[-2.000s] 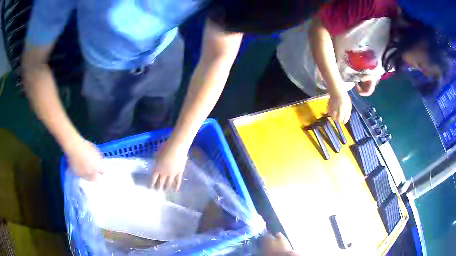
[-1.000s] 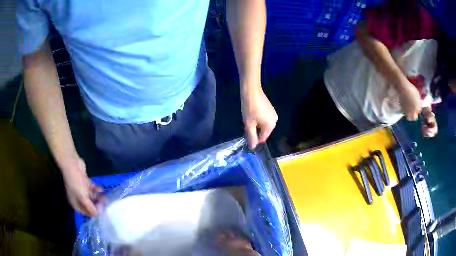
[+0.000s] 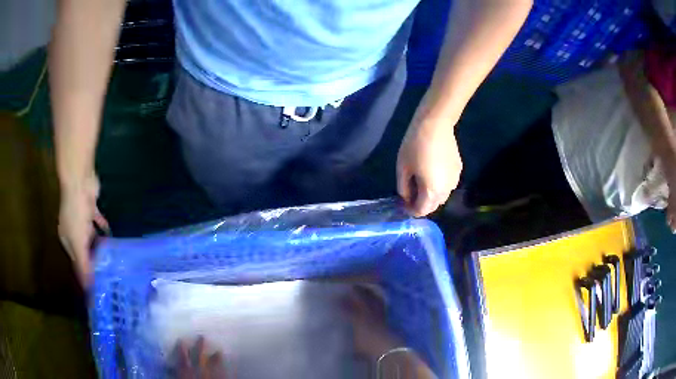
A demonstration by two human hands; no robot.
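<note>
A blue crate (image 3: 437, 296) stands in front of me, its rim and walls covered by clear plastic film (image 3: 282, 218). A white sheet (image 3: 237, 311) lies inside on the bottom. My left hand (image 3: 199, 359), cut off by the lower edge and blurred, is over the sheet's near part with its fingers apart. My right hand (image 3: 365, 307) is over the sheet's right part, dim and blurred; its fingers cannot be made out. A person in a light blue shirt (image 3: 296, 44) stands opposite, one hand (image 3: 430, 166) pinching the film at the far right corner, the other (image 3: 78, 226) at the left corner.
A yellow tray (image 3: 548, 296) with a metal-coloured frame is right of the crate. Several black bar-shaped parts (image 3: 597, 303) lie on it, with more along its right edge. Another person's white clothing (image 3: 600, 141) shows beyond the tray. Blue crates (image 3: 585, 33) are behind.
The opposite person's hands have moved from the sheet to the crate's far corners, and the film is now drawn over the rim. My hands have come in over the sheet. The view has shifted.
</note>
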